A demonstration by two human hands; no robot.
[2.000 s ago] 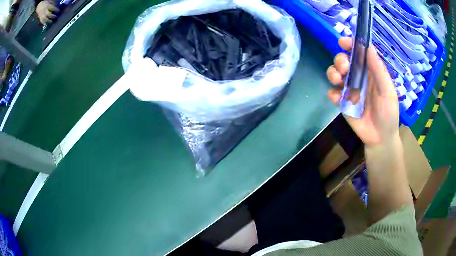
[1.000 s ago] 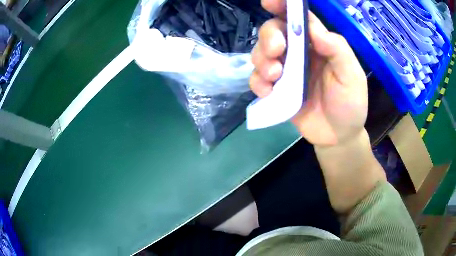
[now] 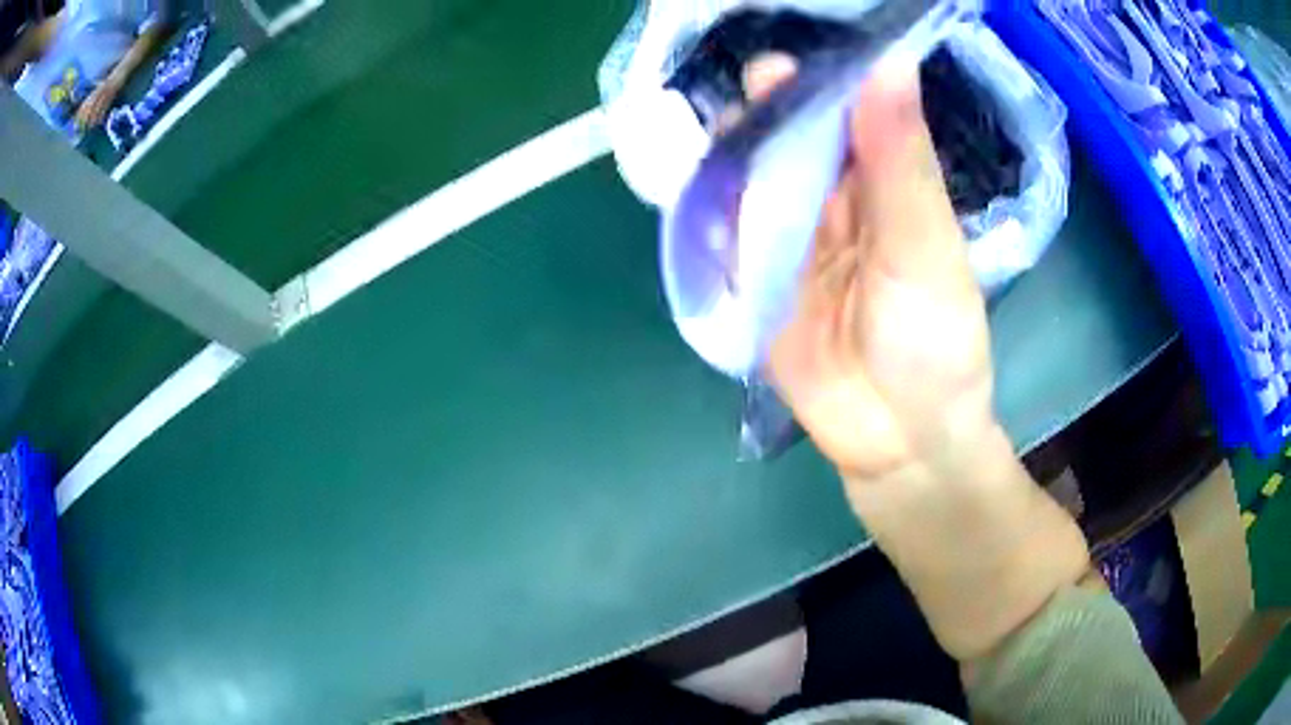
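Observation:
My right hand [image 3: 885, 283] is raised close to the camera. It holds a joined handle housing [image 3: 758, 227], a pale lavender shell with a black strip along its upper side. The housing is blurred and tilted, its wide lavender end pointing down and left. My hand hides part of it. Behind the hand the bag of black strips [image 3: 1026, 234] stands open on the green workbench [image 3: 467, 524], partly hidden by the hand and the housing. My left hand is not in view.
A blue tray [image 3: 1168, 234] of lavender parts is at the right. Another blue tray [image 3: 60, 602] is at the lower left. A pale metal strip [image 3: 453, 206] and post [image 3: 156, 234] cross the bench. A cardboard box [image 3: 1215, 567] is below right. A person's arm [image 3: 116, 88] shows at upper left.
The view has turned, so the bag and right tray appear further right and the left tray shows more. My right hand still holds the housing, which has tilted and turned.

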